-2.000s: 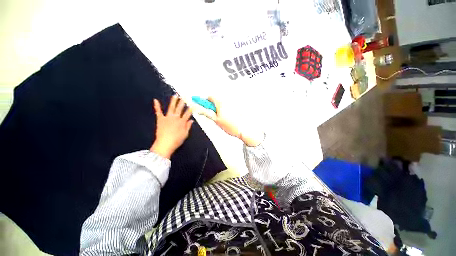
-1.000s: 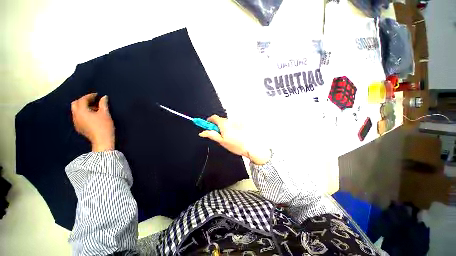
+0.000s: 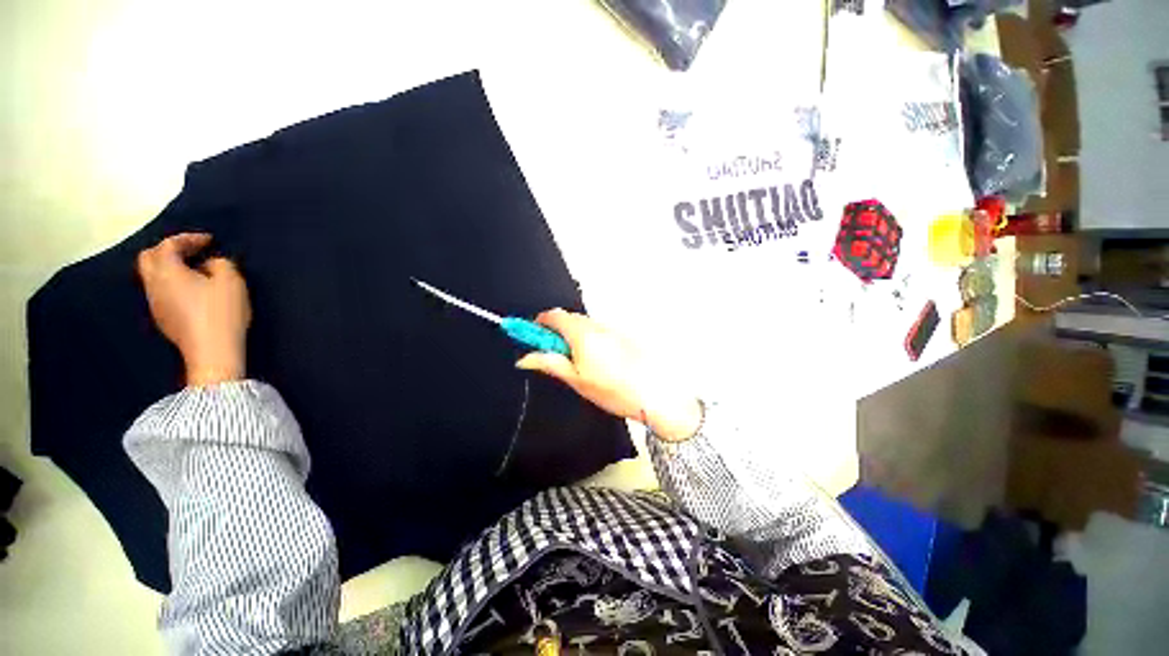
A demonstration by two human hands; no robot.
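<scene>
A dark navy-black garment (image 3: 372,192) lies spread flat on the cream table. My left hand (image 3: 203,301) is on its left part with the fingers curled; whether it pinches the cloth cannot be told. My right hand (image 3: 609,365) holds the teal handle of an air blow gun (image 3: 532,336) over the garment's right part. Its thin silver nozzle points up and left over the cloth. A thin pale line (image 3: 517,429) shows on the garment below the gun.
Printed poly bags (image 3: 744,212) lie to the right, with a red-and-black patterned item (image 3: 868,240) on them. A phone (image 3: 922,331), yellow tape roll (image 3: 951,238) and bagged garments (image 3: 1003,128) are further right. A blue bin (image 3: 894,532) stands below the table edge.
Over two seconds my left hand has moved left across the garment, and the gun's nozzle has come out over the cloth. The garment's outline has shifted in view. In the last second little has moved.
</scene>
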